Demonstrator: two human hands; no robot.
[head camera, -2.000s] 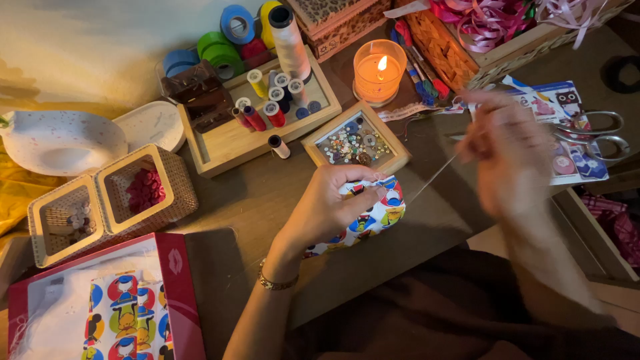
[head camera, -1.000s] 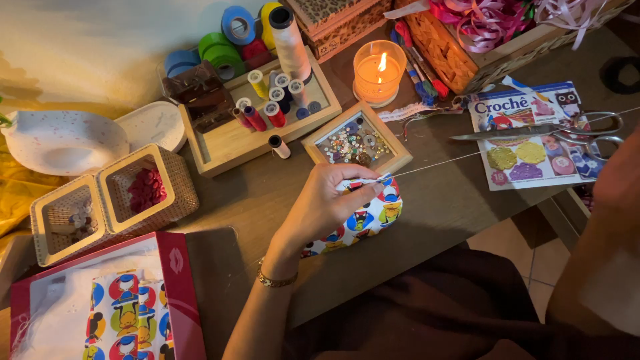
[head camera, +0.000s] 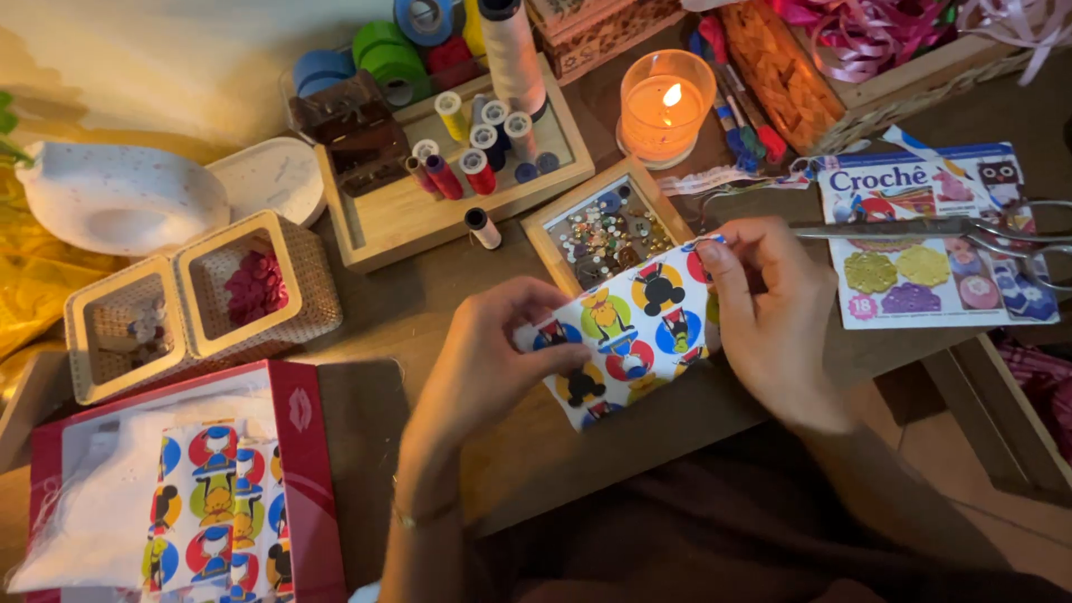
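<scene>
A folded piece of white cotton-like fabric with colourful cartoon prints (head camera: 630, 335) is stretched between both hands above the table's front edge. My left hand (head camera: 511, 352) grips its left end, thumb on top and fingers behind. At its upper right corner my right hand (head camera: 766, 310) pinches the edge between thumb and fingers. Whether a needle is in the right hand cannot be seen. Just behind the fabric lies a wooden tray of beads and buttons (head camera: 548, 219), partly covered by it. A small spool of dark thread (head camera: 482, 229) stands left of that tray.
A lit candle in a glass (head camera: 666, 109) stands behind the bead tray. Metal scissors (head camera: 930, 229) lie on a crochet magazine (head camera: 888, 310) at right. A wooden tray (head camera: 368, 251) holds thread spools. Woven baskets (head camera: 328, 289) and a red box with fabric (head camera: 314, 469) are at left.
My right hand, out at the right pulling a thread, has come back to the fabric and holds its corner. My left hand has shifted to the fabric's left end, and more of the print shows.
</scene>
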